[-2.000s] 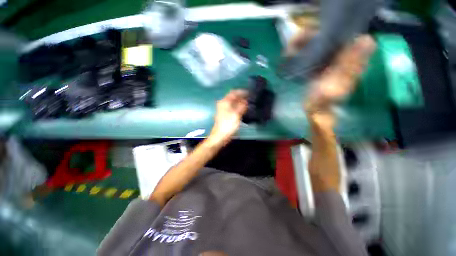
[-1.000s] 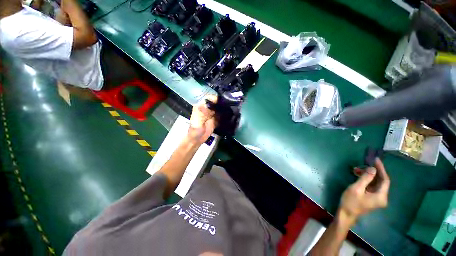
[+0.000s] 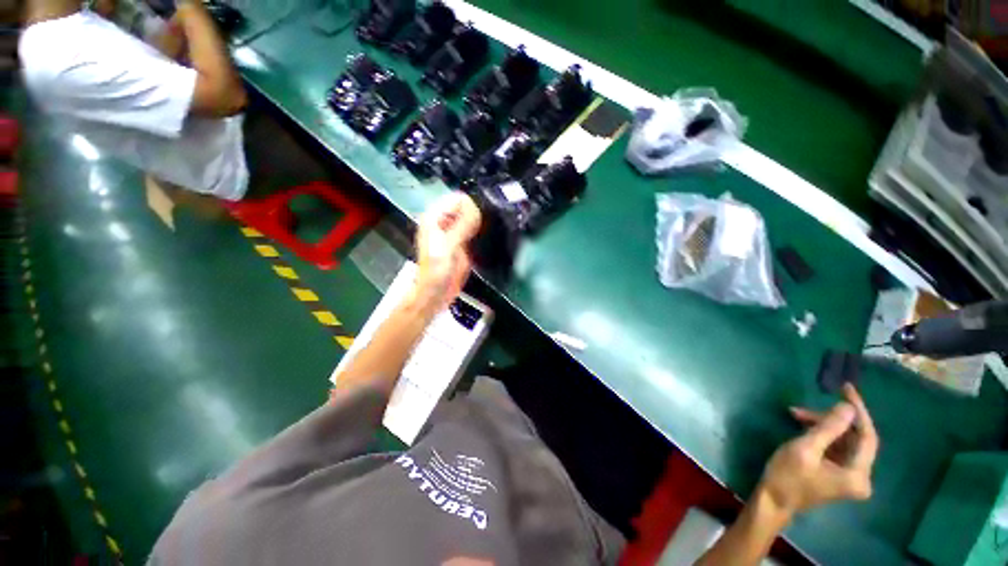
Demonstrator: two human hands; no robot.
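My left hand [image 3: 444,249] is at the bench's front edge, its fingers closed against a blurred black device unit [image 3: 500,238] beside the nearest units. The far side of its grip is hidden. My right hand [image 3: 823,459] is over the right part of the bench, fingers apart. One fingertip is at the lower edge of a small black part [image 3: 840,370] on the mat. The dark grey electric screwdriver [image 3: 956,329] hangs at the right, its bit pointing left above that part.
Black device units [image 3: 451,138] stand in rows at bench left. A clear bag [image 3: 718,252], a second bag [image 3: 688,130], a small carton [image 3: 959,370] and a green box [image 3: 964,503] are on the bench. A person in white [image 3: 122,83] sits left, near a red stool [image 3: 315,227].
The view has shifted slightly. The screwdriver has swung right, away from the clear bag. My left hand has moved a little farther onto the bench with the unit. The small black part stays in place.
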